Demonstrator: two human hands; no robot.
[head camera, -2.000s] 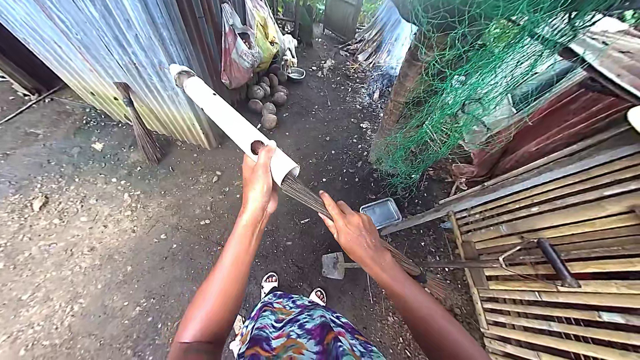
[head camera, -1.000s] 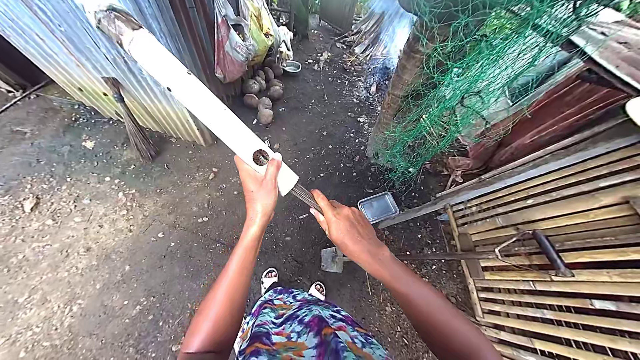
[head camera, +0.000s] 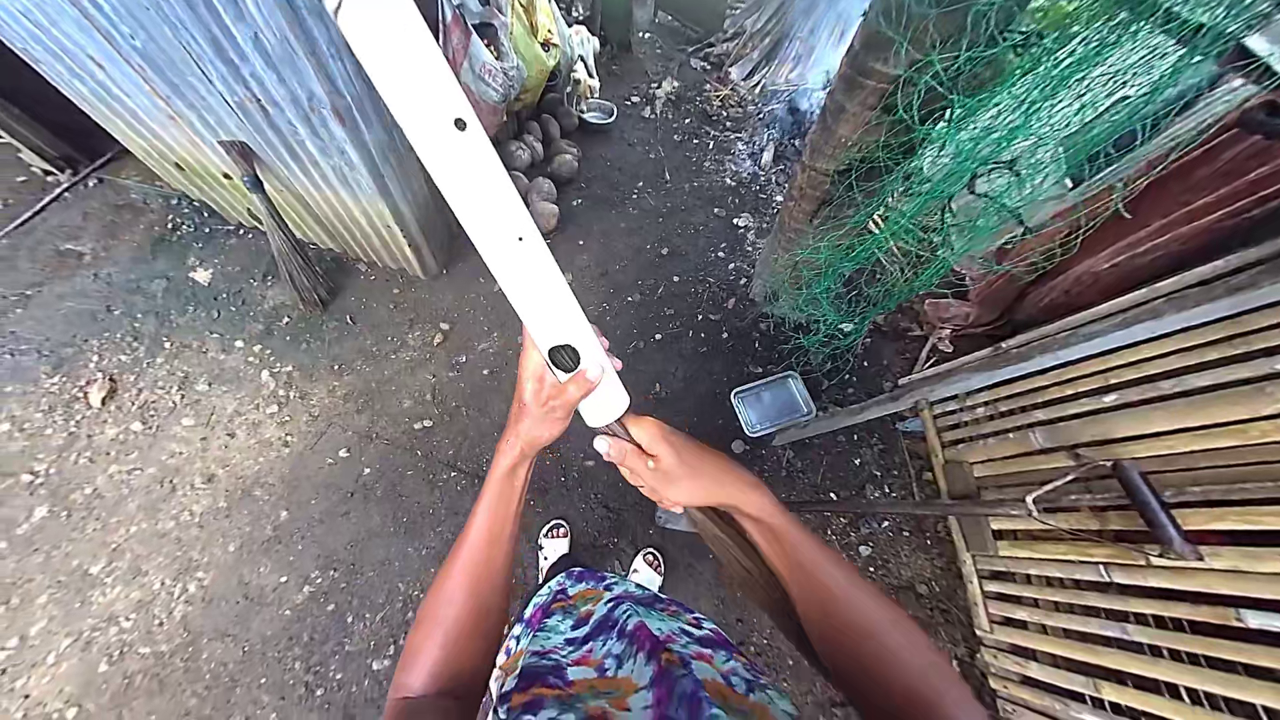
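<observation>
A long white plastic pipe (head camera: 500, 215) with holes along its side slants from the top of the view down to my hands. My left hand (head camera: 548, 395) is wrapped around the pipe near its lower end, thumb just below the largest hole. Dark bristles show through that hole. My right hand (head camera: 680, 465) grips the bundle of a stick broom (head camera: 745, 560) just below the pipe's mouth, close to my left hand. Part of the bundle is inside the pipe; the rest runs back under my right forearm. The pipe's far end is out of view.
Another stick broom (head camera: 280, 235) leans on a corrugated metal wall (head camera: 330, 130). Coconuts (head camera: 540, 160) lie beside hanging bags (head camera: 510, 50) and a metal bowl (head camera: 597, 112). At the right are green netting (head camera: 960, 180), a plastic tray (head camera: 773, 403) and a bamboo slat structure (head camera: 1120, 430).
The pipe has swung from a flatter slant to a steeper one, its far end leaving the view at the top. Both hands keep their holds, and my right hand is closer to the pipe's mouth.
</observation>
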